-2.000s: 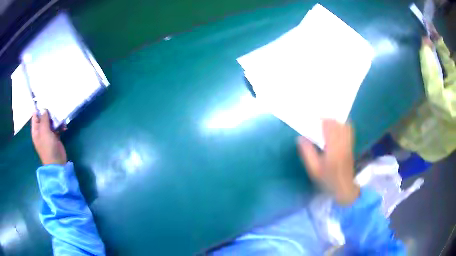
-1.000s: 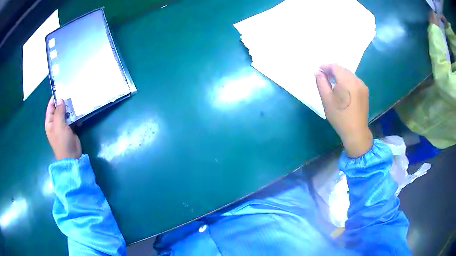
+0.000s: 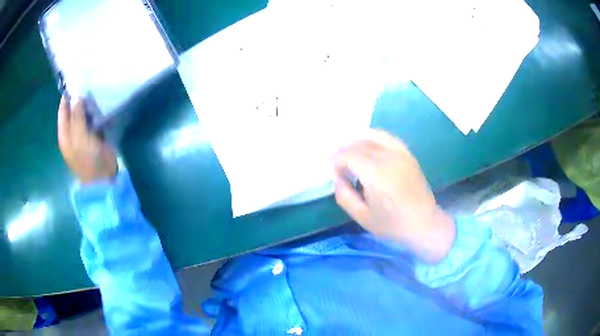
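Note:
A flat panel (image 3: 108, 56), pale with glare and thin dark rims, is at the upper left. My left hand (image 3: 85, 141) grips its near corner. A white protective bag (image 3: 283, 118) lies across the middle of the green table, with small dark marks on it. My right hand (image 3: 388, 187) pinches the bag's near right edge between thumb and fingers. The stack of empty bags (image 3: 460, 59) is at the upper right, partly overlapped by the bag.
The green table (image 3: 177, 223) has a curved front edge close to my body. A crumpled clear plastic bag (image 3: 526, 223) hangs below the edge at the right. Yellow-green clothing of a person (image 3: 579, 154) shows at the right rim.
My right hand has moved left from the stack with one white bag, now spread over the table's middle. My left hand and the panel have shifted slightly up in the picture.

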